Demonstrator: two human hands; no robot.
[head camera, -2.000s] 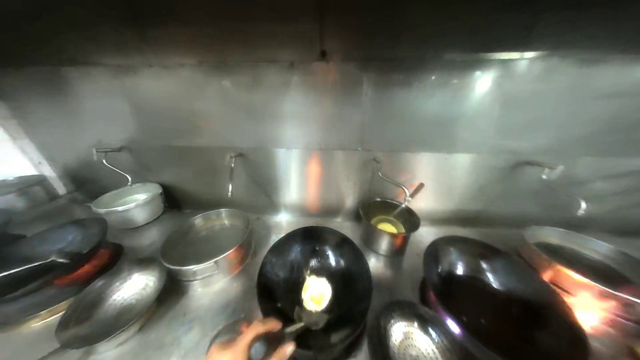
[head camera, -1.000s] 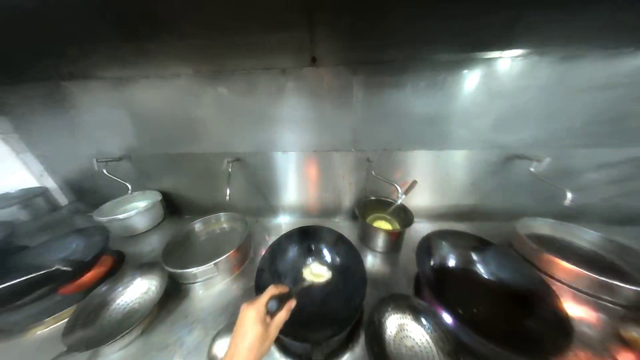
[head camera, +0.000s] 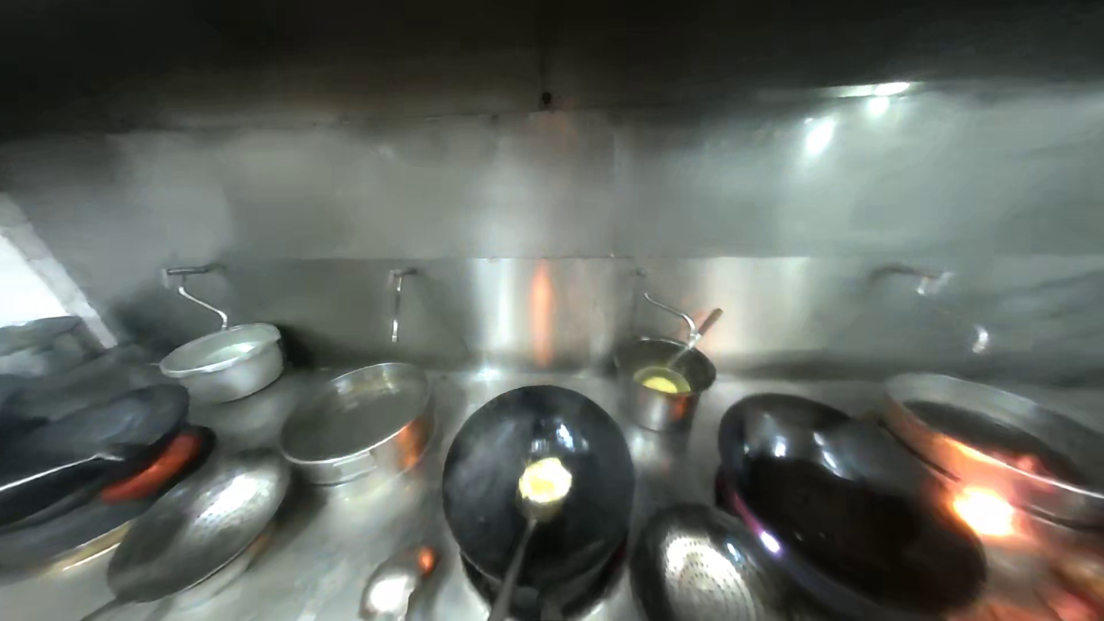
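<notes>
Neither of my hands shows in the head view. A black wok (head camera: 483, 457) stands on a burner at the lower middle. In its bowl rests a ladle (head camera: 517, 561), its handle running down out of the bottom edge; what holds that handle is out of sight. Yellow-white food (head camera: 545, 480) lies at the ladle's head. Behind the wok to the right stands a metal pot (head camera: 662, 405) with yellow liquid and a wooden-handled utensil (head camera: 709, 323) leaning in it. A second metal ladle (head camera: 392, 586) lies on the steel cooktop left of the wok.
A perforated strainer (head camera: 703, 578) and a large black wok (head camera: 862, 517) are to the right, with flame (head camera: 985, 511) beside a wide metal pan (head camera: 975, 388). Leftward are a round pan (head camera: 358, 414), a perforated skimmer (head camera: 207, 526), a pot (head camera: 226, 362) and stacked woks (head camera: 129, 423).
The hand that was at the handle by the wok's lower left rim has gone out of view. The ladle's handle now points down toward the bottom edge.
</notes>
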